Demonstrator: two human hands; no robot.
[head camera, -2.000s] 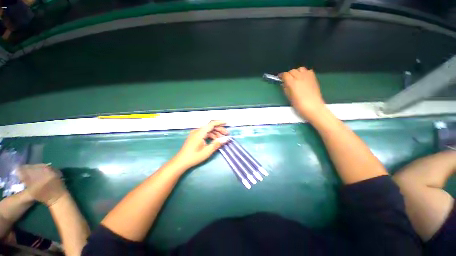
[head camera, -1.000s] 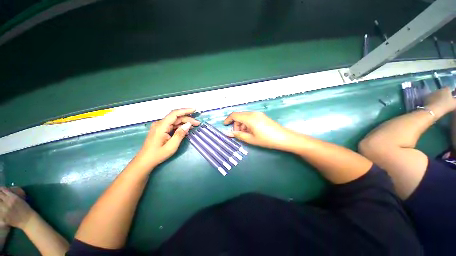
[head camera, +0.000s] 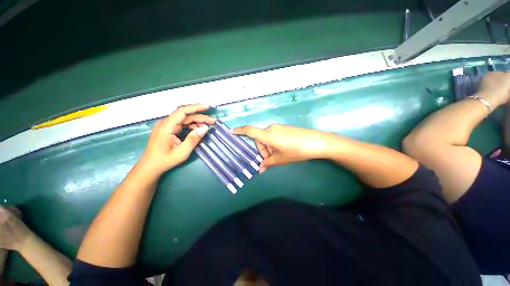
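Several slim dark purple-grey pens (head camera: 222, 156) lie side by side on the glossy green bench, slanting down to the right, with their white ends towards me. My left hand (head camera: 178, 138) holds their upper ends between thumb and fingers. My right hand (head camera: 268, 146) is at the right side of the row, its index finger along the outermost pen and its other fingers curled near the white ends. The fingers hide part of the pens at both ends.
A white rail (head camera: 240, 84) runs behind the hands, with a yellow strip (head camera: 70, 117) at left and a grey metal post (head camera: 447, 31) at right. Dark pens (head camera: 406, 25) lie on the belt beyond. A neighbour's braceleted hand (head camera: 495, 89) is by more pens at right; another hand (head camera: 10, 229) is at left.
My right hand first reached over the belt at a pen, then came back beside the row. It now touches the row's right side. The pens lie closer together than before. The view has shifted.
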